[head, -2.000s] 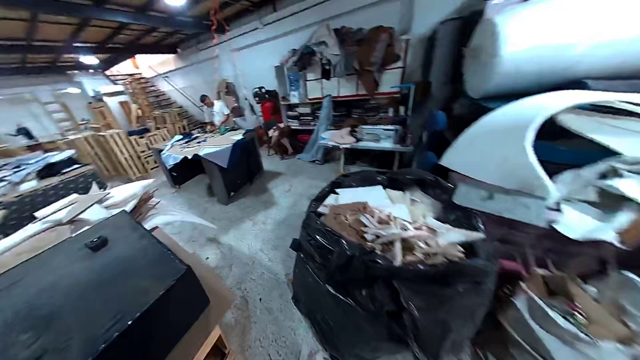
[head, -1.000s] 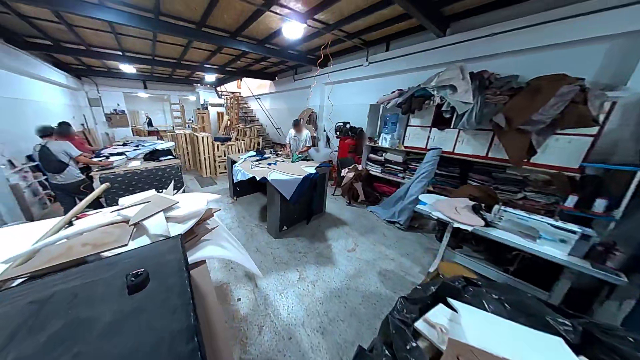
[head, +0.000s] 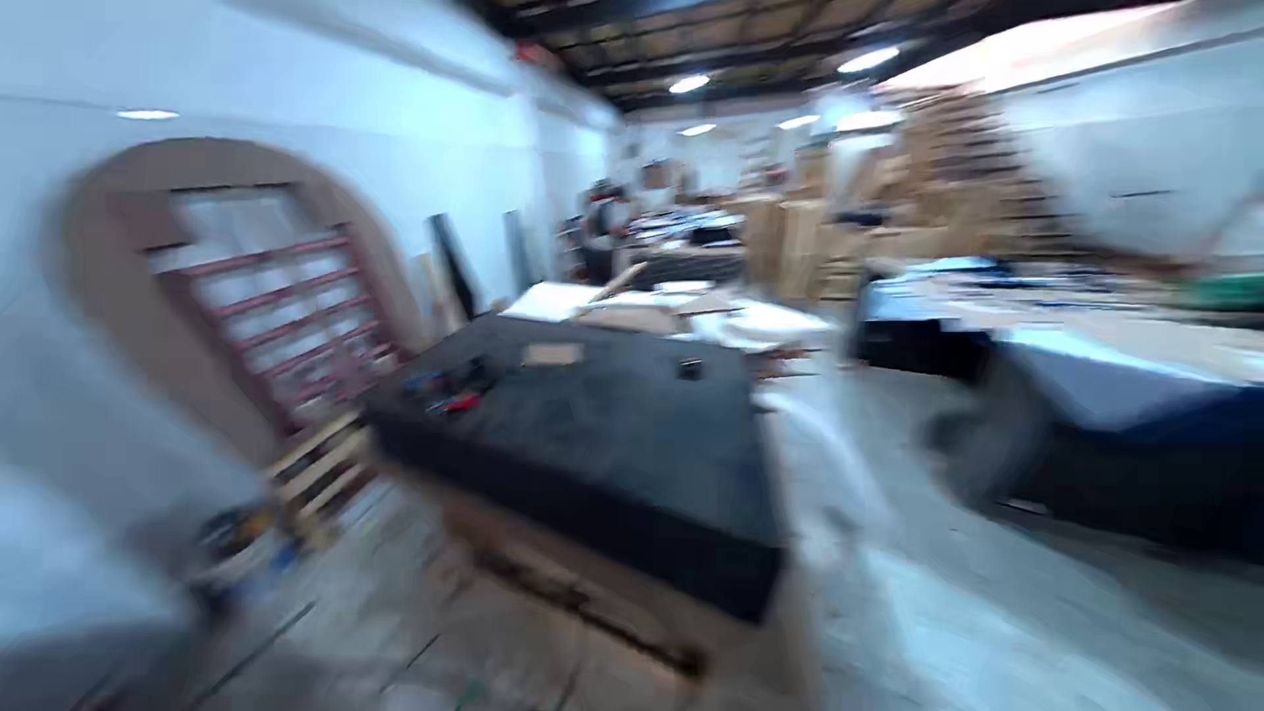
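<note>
Neither my left hand nor my right hand is in the head view, which is blurred. A worktable with a black cover (head: 612,434) stands in the middle. On its top lie a small dark object (head: 690,368), a light flat block (head: 553,354) and, toward the left, a cluster of dark, blue and red items (head: 449,387) too blurred to name. White and brown sheet material (head: 760,321) is heaped behind its far edge.
A large rounded panel (head: 118,257) with a reddish slatted rack (head: 296,316) leans on the left wall. At right stands a cloth-covered table (head: 1106,375). Wooden frames (head: 800,247) and a person (head: 600,232) are farther back. A wooden crate (head: 326,469) sits beside the black worktable.
The view has swung far to the left. The black bag of scraps and the sewing bench have left it; the rounded panel and more of the black worktable now show.
</note>
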